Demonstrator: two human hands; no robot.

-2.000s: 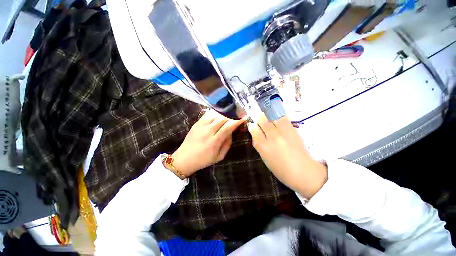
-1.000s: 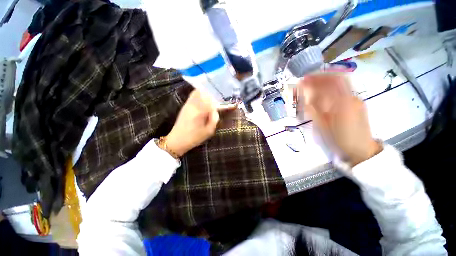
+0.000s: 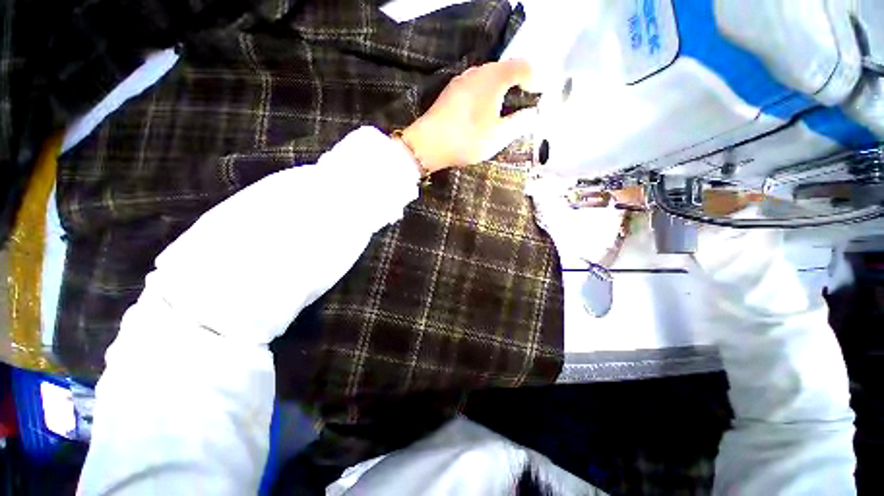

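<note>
The dark brown plaid fabric piece (image 3: pixel 441 281) lies flat under the white sewing machine head (image 3: pixel 620 107). My left hand (image 3: pixel 470 116) rests on the cloth just left of the head, thumb and fingers curved apart; its fingertips blend into the bright head, so any grip is unclear. My right hand (image 3: pixel 727 201) is mostly hidden behind the machine's metal parts; only patches of skin show beside the needle area, and its hold cannot be seen. The grey-blue attachment (image 3: pixel 676 232) sits between the needle area and my right sleeve.
A flat rounded metal plate (image 3: pixel 597 292) lies on the machine bed near the ruler-marked table edge (image 3: pixel 640 366). Bunched plaid cloth (image 3: pixel 58 48) is at the upper left. Yellow-taped cardboard (image 3: pixel 34 252) runs along the left, with a blue bin (image 3: pixel 39 412) below.
The view has shifted closer, and the machine head now fills the upper right. My right hand has gone from above the bed to behind the machine parts. My left hand remains on the cloth.
</note>
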